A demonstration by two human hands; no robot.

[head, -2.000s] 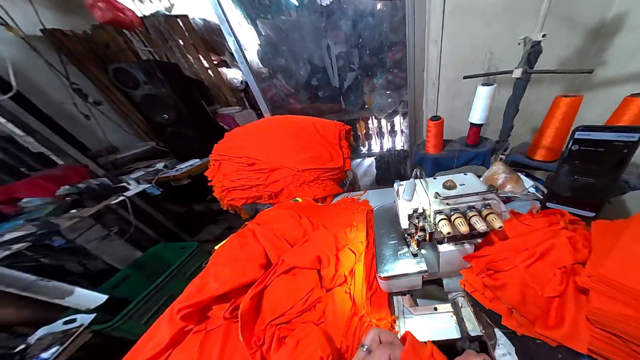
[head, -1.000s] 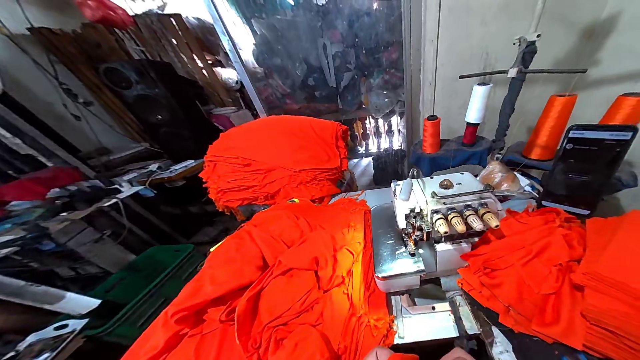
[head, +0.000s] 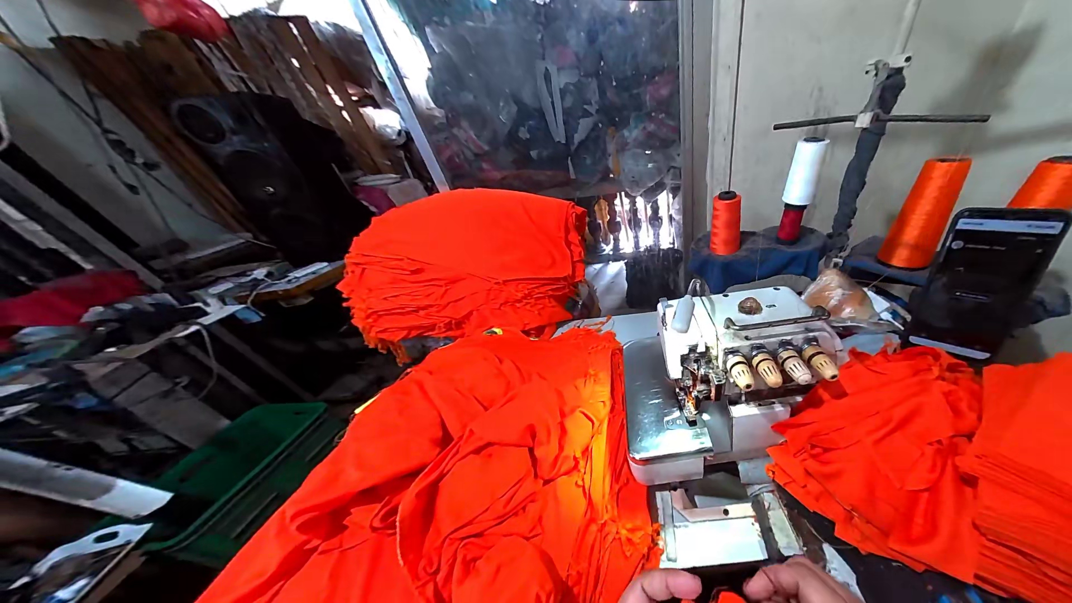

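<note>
At the bottom edge, my left hand [head: 662, 586] and my right hand [head: 796, 582] are side by side, mostly cut off by the frame. A bit of orange fabric [head: 727, 597] shows between their fingers; its hold by each hand is only partly visible. Just beyond them stands a white overlock sewing machine [head: 754, 322] with several tan tension dials. A heap of orange cloth [head: 469, 469] lies left of the machine, and a thick folded stack of orange cloth [head: 469, 260] sits behind it. More orange pieces [head: 888, 452] lie to the right.
Thread cones, orange [head: 925, 213] and white [head: 806, 172], stand behind the machine by a thread stand. A smartphone [head: 988, 280] leans at the right. A green plastic crate [head: 243, 469] is low at left, with a black loudspeaker [head: 268, 167] behind it.
Two seconds ago my left hand was by the edge of the orange heap; it is now farther right, close to my right hand. The large heap and stack look unchanged.
</note>
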